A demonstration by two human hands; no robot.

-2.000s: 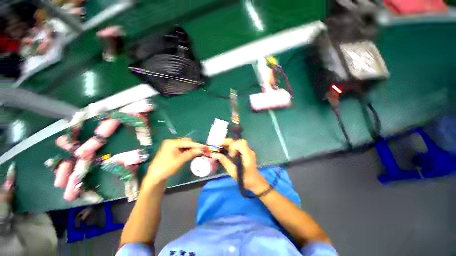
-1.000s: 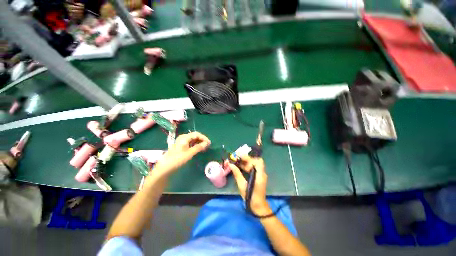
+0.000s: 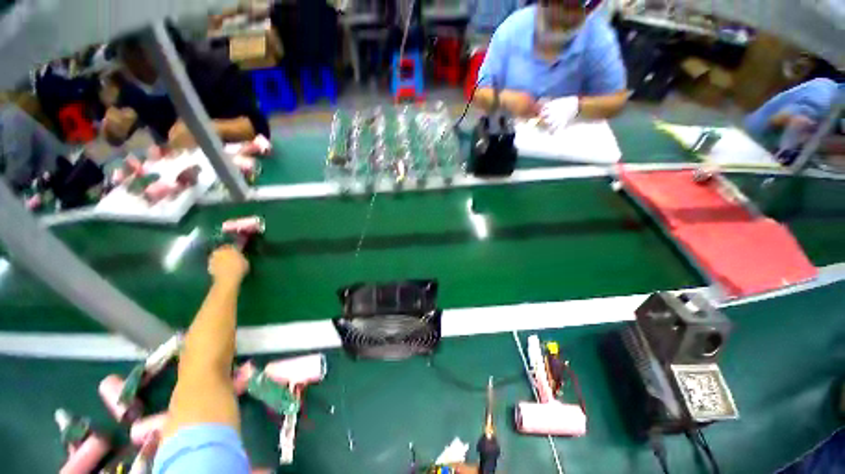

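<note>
My left hand (image 3: 228,265) reaches far over the green conveyor, its fingertips at the handle end of a pink unit (image 3: 244,225); I cannot tell whether they grip it. My right hand (image 3: 460,469) is almost wholly cut off by the bottom edge, at the handle of a soldering iron (image 3: 488,446) whose tip points up. A pale strip (image 3: 453,452) and a bit of yellow show beside it; the rest of that piece is out of the picture. Another pink unit (image 3: 550,418) with an upright white strip and coloured wires lies on the bench to the right.
Pink units with green boards (image 3: 296,368) lie heaped at left. A black fan (image 3: 387,319) stands at the conveyor's near edge. The soldering station (image 3: 681,329) is at right, a red sheet (image 3: 713,231) beyond. People sit across the conveyor. A grey post (image 3: 83,268) crosses at left.
The view has tilted up. My left hand has moved away from the workpiece and out to the pink unit on the conveyor. My right hand and the iron now sit at the bottom edge.
</note>
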